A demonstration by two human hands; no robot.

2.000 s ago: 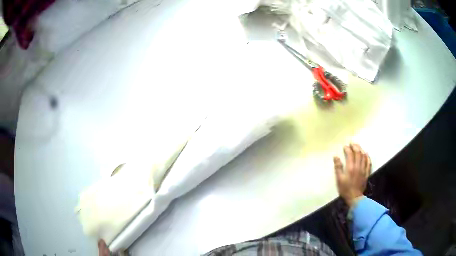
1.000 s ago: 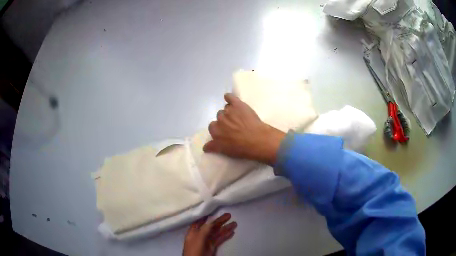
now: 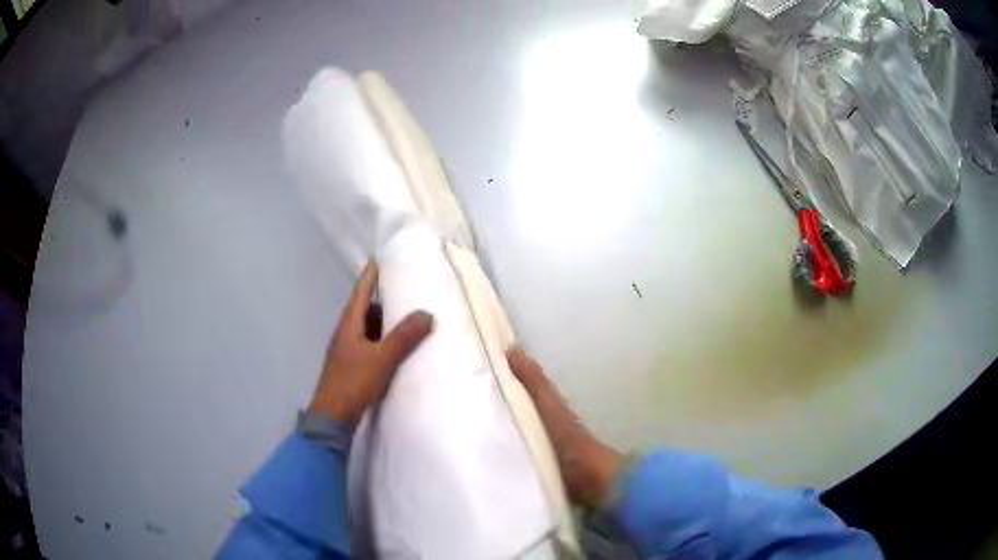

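A long bundle of white cut pieces with a layer of cream cut pieces along its right side stands out over the table, pinched in near its middle. Its lower end runs out of the picture's bottom edge. My left hand grips the bundle's left side, thumb on the white face. My right hand presses on the cream side, its fingers partly hidden by the bundle.
Red-handled shears lie at the right, blades pointing up-left. A crumpled pile of part-sewn white pieces lies beside them at the upper right. The white table has a curved edge and a yellowish stain.
The bundle lay flat with the cream side up; it is now turned steeply, white side showing. My right hand moved from its top to its right side, and my left hand now grips its left side.
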